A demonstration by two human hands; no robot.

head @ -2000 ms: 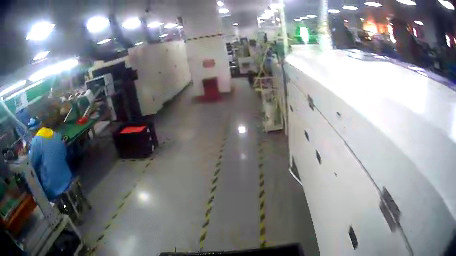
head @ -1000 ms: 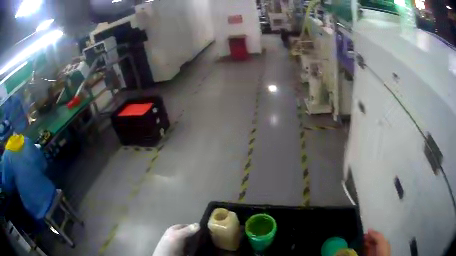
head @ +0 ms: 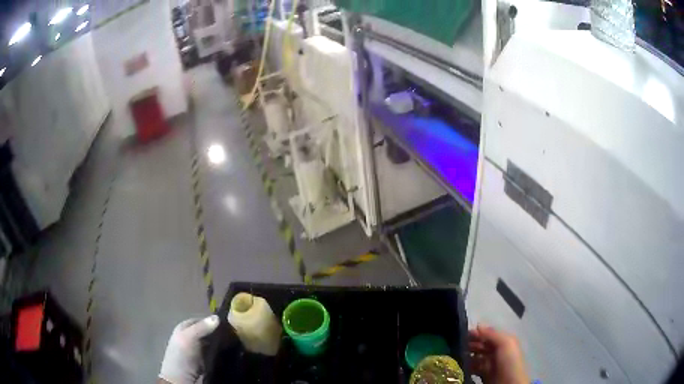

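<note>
The black divided tray [head: 360, 300] is at the bottom middle, held level in front of me. My gloved left hand [head: 186, 346] grips its left side. My bare right hand [head: 496, 352] grips its right side. In the tray's left part stand the cream bottle [head: 256, 324] with an open neck and the open green pot [head: 307, 324]. In its right part are the teal pot or lid [head: 426, 349] and a round yellowish jar [head: 437, 370], cut by the lower edge. Parts of both hands are hidden behind the tray walls.
A large white machine [head: 570, 247] stands close on the right. Beyond it is a bench under violet light [head: 439, 146] with a green curtain [head: 420, 16] above. Pale equipment [head: 321, 184] stands ahead on the right. Striped tape [head: 199, 217] marks the floor. A black crate [head: 56, 341] is at lower left.
The view has turned right, so the violet-lit bench now shows and the seated person has left the picture. The tray, first barely visible, came fully into view with both hands on it.
</note>
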